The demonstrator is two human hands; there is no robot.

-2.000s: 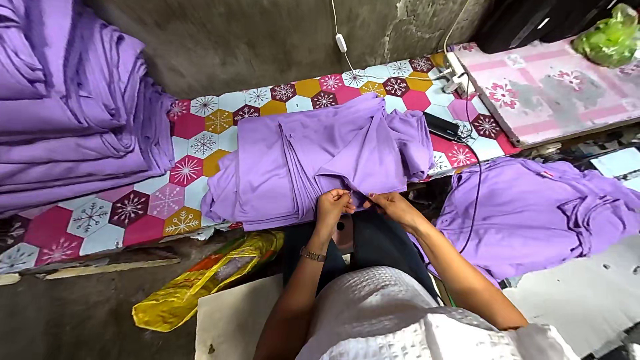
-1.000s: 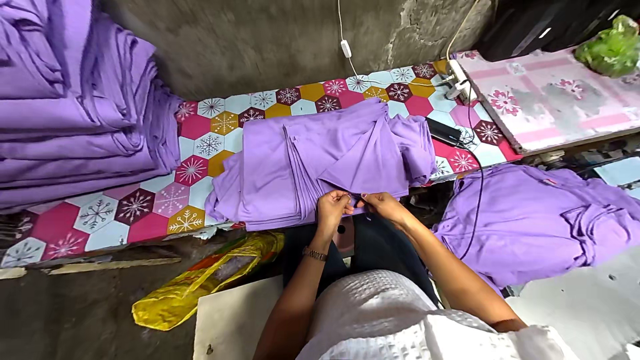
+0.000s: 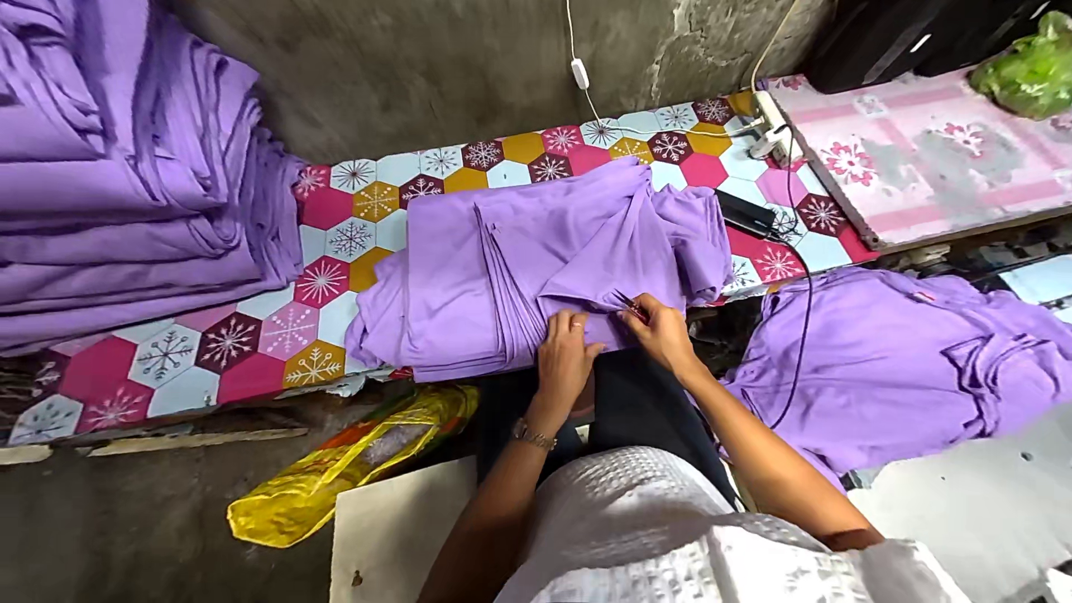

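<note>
A stack of folded purple fabric (image 3: 452, 276) lies on the bench right before me, one corner of its top layers turned over. My left hand (image 3: 567, 356) rests on the near edge of this fabric, its fingers bent over the cloth; whether it pinches the edge is hard to tell. Between the fingers of my right hand (image 3: 657, 333) is a small pair of pointed thread snips (image 3: 630, 306), the tips pointing up and left over the turned cloth.
A tall pile of purple fabric (image 3: 126, 193) stands at the left. More purple cloth (image 3: 871, 360) lies at the right. A black adapter (image 3: 745, 214) with a cable and a white power strip (image 3: 775, 126) lie behind. A yellow plastic bag (image 3: 301, 494) is below the bench.
Both hands were close together at the fabric's near edge; they are now farther apart. The snips now show in my right hand, and my left hand lies flatter on the cloth.
</note>
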